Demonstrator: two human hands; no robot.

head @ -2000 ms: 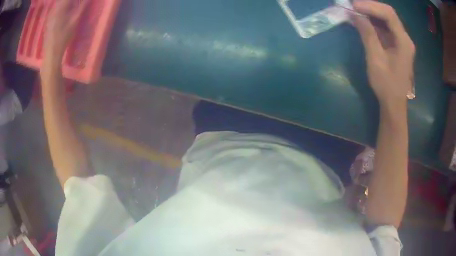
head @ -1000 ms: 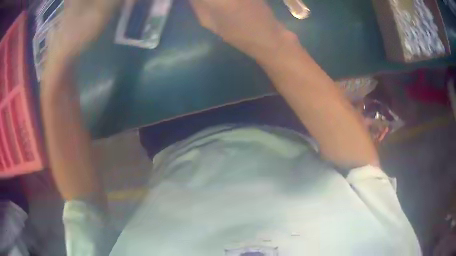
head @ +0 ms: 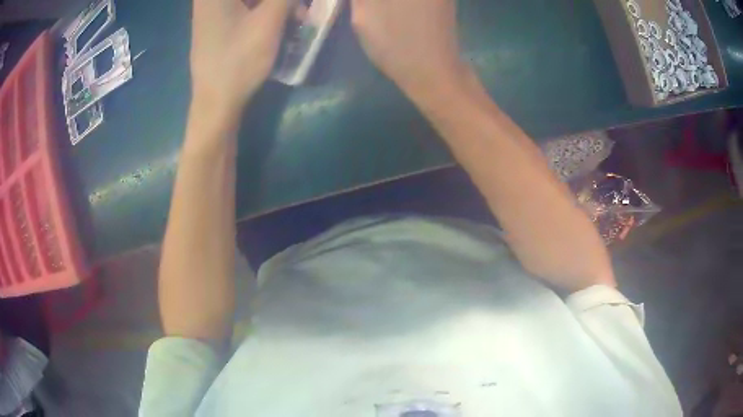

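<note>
A pale plastic housing (head: pixel 303 50) with a small green patch is at the top centre, tilted, above the dark-green bench. My left hand (head: pixel 244 41) is shut on it from the left side; the fingertips are partly hidden and cut off by the top edge. My right hand (head: pixel 403 37) is just right of the housing, also cut off by the top edge. Its fingers are hidden, so I cannot tell if it holds anything.
Loose plastic housings (head: pixel 99 72) lie piled at the left. A pink-red parts tray (head: pixel 59 204) is at the left bench edge. A cardboard box (head: pixel 641 73) of white round parts stands at the right. Clear bags of white parts (head: pixel 577 155) and copper-coloured parts (head: pixel 617 208) are below the bench edge.
The view has swung left, then steadied. Since a second ago my left hand has moved right, off the area by the loose housings, and now holds the housing, which is tilted.
</note>
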